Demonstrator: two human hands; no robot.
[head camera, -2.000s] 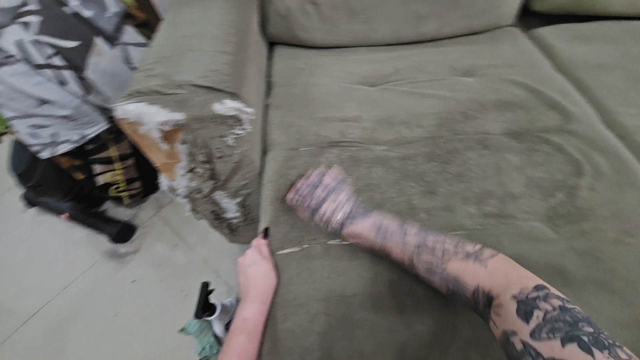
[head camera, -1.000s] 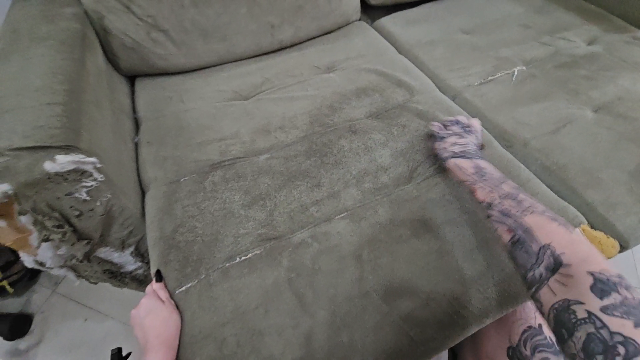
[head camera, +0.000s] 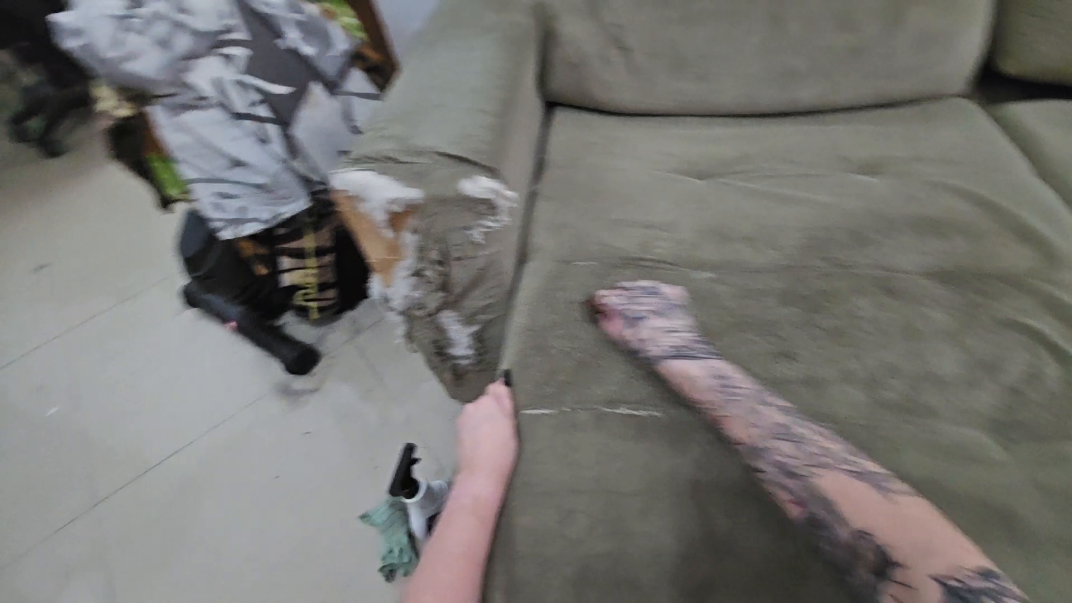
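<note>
A green fabric sofa seat cushion (head camera: 779, 209) fills the middle and right, with worn pale seams. My left hand (head camera: 488, 427) grips the cushion's left side edge near the front, a dark nail or tip showing at its top. On top of the cushion, near its left side, lies my tattooed right hand (head camera: 645, 318), slightly blurred, its fingers curled; whether something is under or in them cannot be seen. Left of the cushion stands the sofa arm (head camera: 456, 109), its front torn, with white stuffing (head camera: 459, 335) and bare wood (head camera: 377, 239) showing.
On the tiled floor (head camera: 167, 444) at lower left stands a spray bottle (head camera: 414, 490) beside a green cloth (head camera: 394, 536). A grey and white patterned fabric (head camera: 251, 109) hangs over things behind the sofa arm, above a black tubular object (head camera: 260, 335). The backrest cushion (head camera: 770, 50) borders the seat.
My right hand has moved from the cushion's right side to its left part, near where it was two seconds ago. My left hand stays at the left edge. The view has swung left.
</note>
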